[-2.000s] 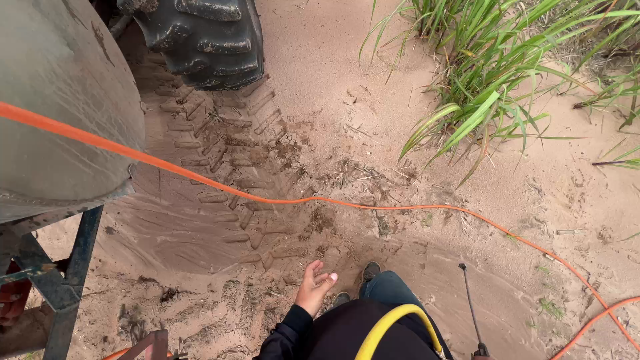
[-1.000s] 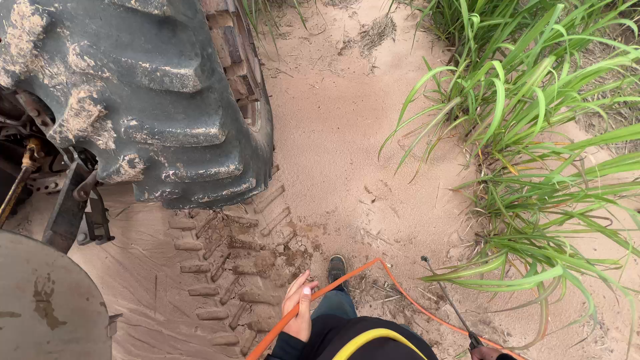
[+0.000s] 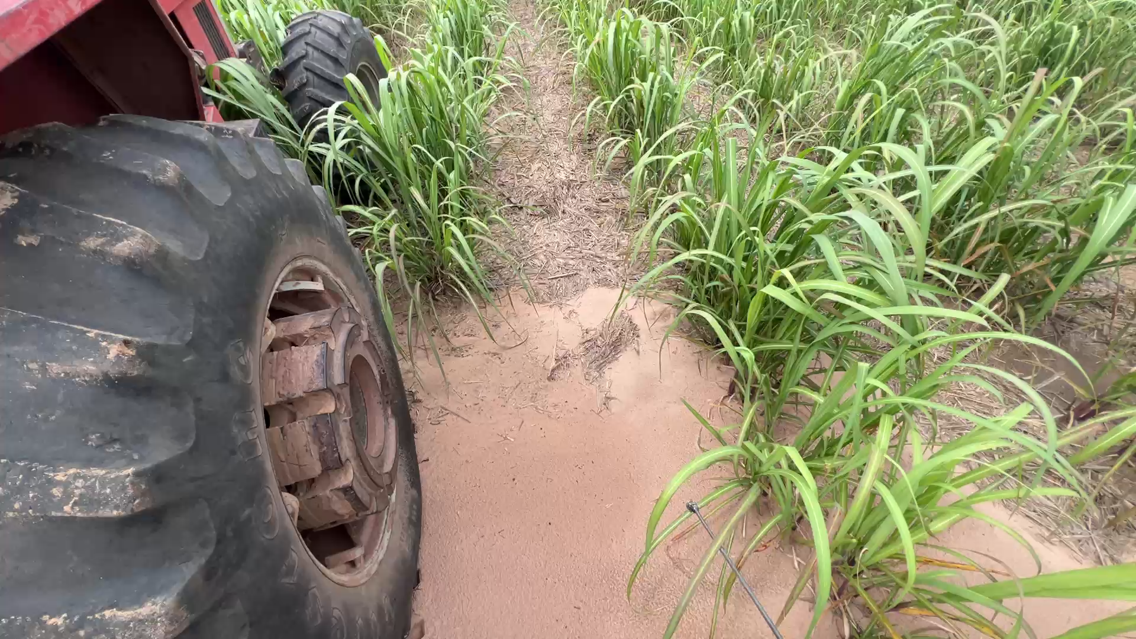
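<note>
Neither my left hand nor my right hand shows in the head view now. A thin dark spray wand [image 3: 735, 568] reaches in from the bottom edge, right of the middle, its tip over the sand beside the grass; whatever holds its lower end is out of the frame. At the left stands the large rear tractor tire [image 3: 98, 373], with dried mud on its lugs and a rusty wheel hub with stacked weights [image 3: 328, 417]. The orange hose is out of view.
The red tractor body [image 3: 98, 62] is at the upper left, with a smaller front tire [image 3: 328, 67] beyond. Tall green grass clumps [image 3: 799, 266] grow along the right and beside the front tire. Between them lie bare sand [image 3: 524, 497] and a straw-covered strip [image 3: 559, 177].
The view has swung up and forward along the tractor. The hand on the orange hose one second ago and the hose itself have left the view; the wand still shows at the lower right.
</note>
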